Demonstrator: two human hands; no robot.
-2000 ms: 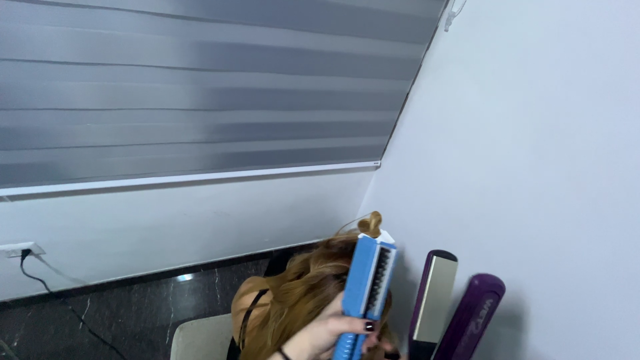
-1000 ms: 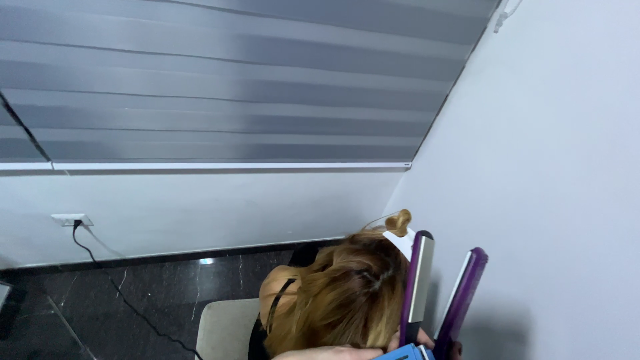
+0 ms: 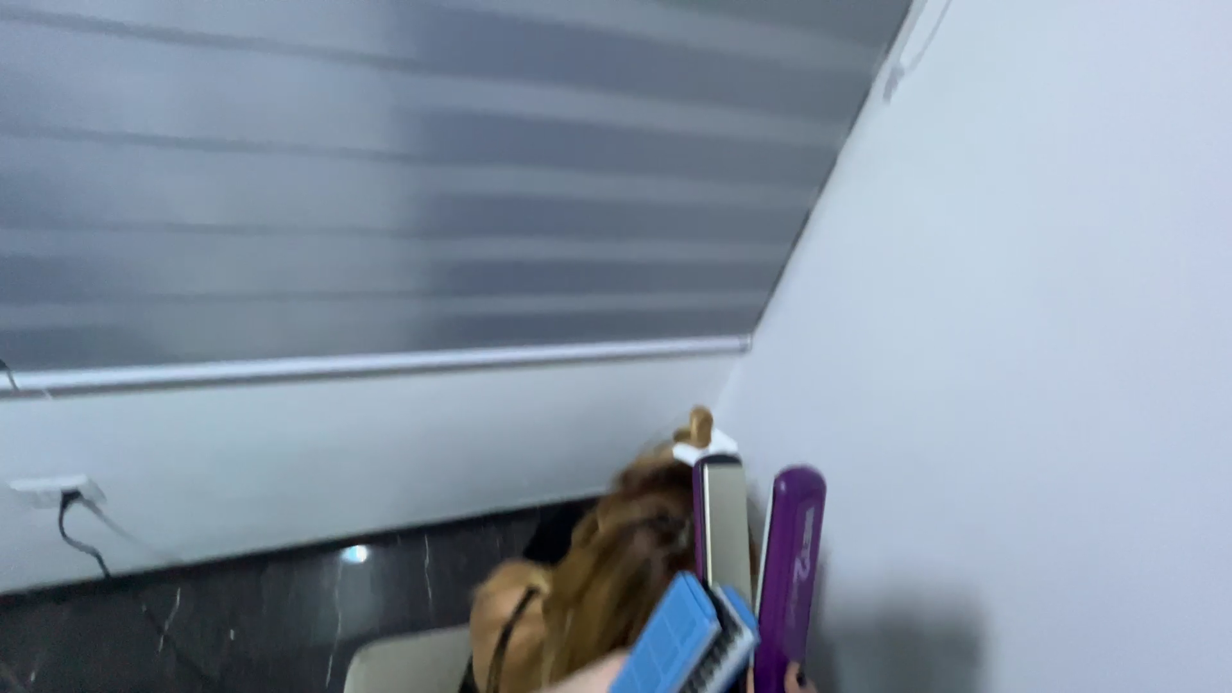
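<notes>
At the bottom edge, my left hand [image 3: 589,674] shows in part, shut on a blue clamp-style hair brush [image 3: 680,637] with dark bristles. The brush tilts up to the right and overlaps the lower part of a purple flat iron [image 3: 795,568]. The iron points upward with its two arms apart, a pale plate facing me. A fingertip of my right hand [image 3: 797,680] with dark nail polish lies at the iron's base; the rest of that hand is out of frame. Just left of the tools is the long blond-brown hair [image 3: 616,568] of a seated person, with a white and tan item at the top.
The person sits on a pale chair [image 3: 409,662] near the corner. A white wall [image 3: 1039,337] rises close on the right. A striped blind [image 3: 385,192] hangs behind. On the left, a black cord [image 3: 82,547] runs from a wall outlet [image 3: 50,489] toward the dark floor.
The blue brush, upright beside the iron two seconds ago and low at the bottom edge one second ago, now shows higher and tilted across the iron's lower part. The iron's arms remain apart.
</notes>
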